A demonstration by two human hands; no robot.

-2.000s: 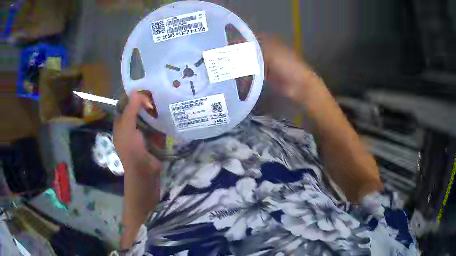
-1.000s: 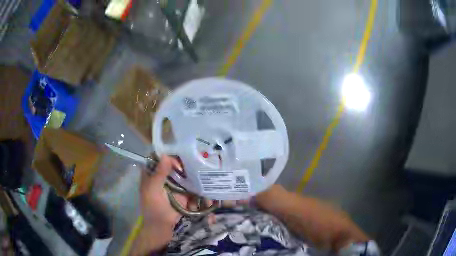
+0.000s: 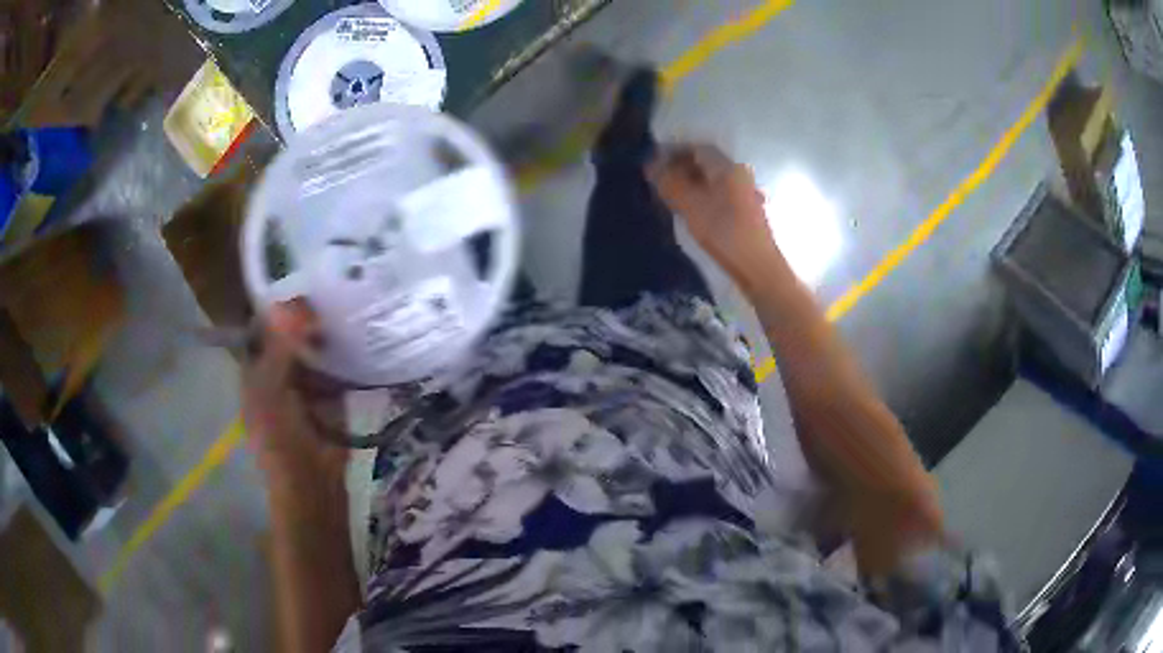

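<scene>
A white component reel, blurred, is held up left of centre with its labelled face to the camera. My left hand grips its lower left edge, thumb on the face. A dark curved scissors loop shows just below the reel by my left hand; the blades are too blurred to tell. My right hand is away from the reel, over the floor to the right, with fingers curled and blurred. I cannot tell if it holds anything.
More white reels lie on a dark green surface at the top left. Cardboard boxes and a blue bin stand at the left. A grey bin is at the right. Yellow lines cross the grey floor.
The view has shifted so the green surface with reels shows at the top. The reel and left hand have moved up and left in view. My right hand has come away from the reel.
</scene>
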